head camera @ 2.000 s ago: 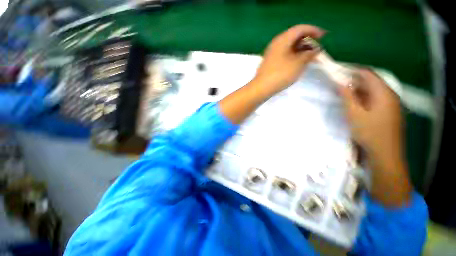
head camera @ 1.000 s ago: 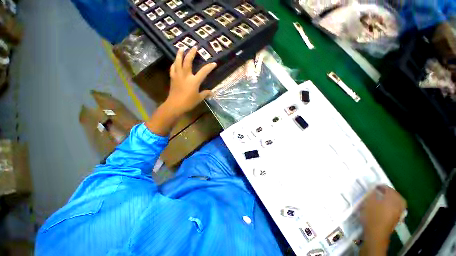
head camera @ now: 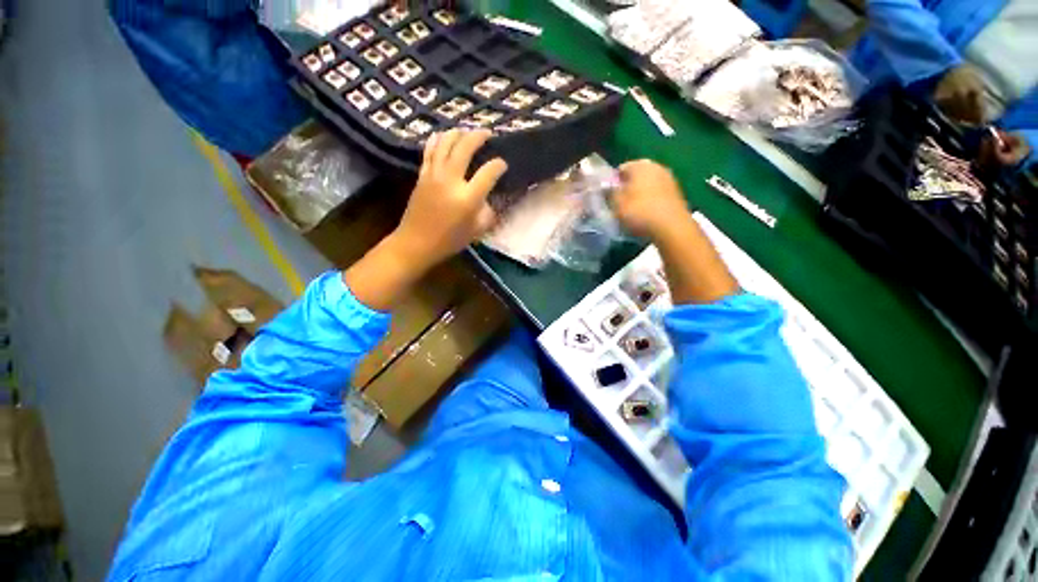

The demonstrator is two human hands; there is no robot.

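Observation:
My left hand (head camera: 446,202) rests at the front edge of the black parts tray (head camera: 518,171), fingertips at its rim; whether it holds a unit is hidden. The tray stack holds rows of gold-silver units in pockets, several pockets empty. My right hand (head camera: 651,199) is closed at the clear plastic bag (head camera: 581,227), fingers on its upper right part; the bag holds pale strips. The white blister tray (head camera: 797,341) lies under my right forearm, with several small units and a dark-faced unit (head camera: 611,373) in its near-left pockets.
Pale strips (head camera: 742,200) lie on the green mat (head camera: 842,267). Another clear bag (head camera: 785,91) of parts lies beyond. Another worker's hand (head camera: 963,93) is at a black tray (head camera: 911,171) at the upper right. Cardboard boxes (head camera: 438,352) stand on the floor at left.
My right hand has moved from the far end of the white tray up to the clear bag, which is now bunched. My left hand stays by the black tray, slightly lower and further right.

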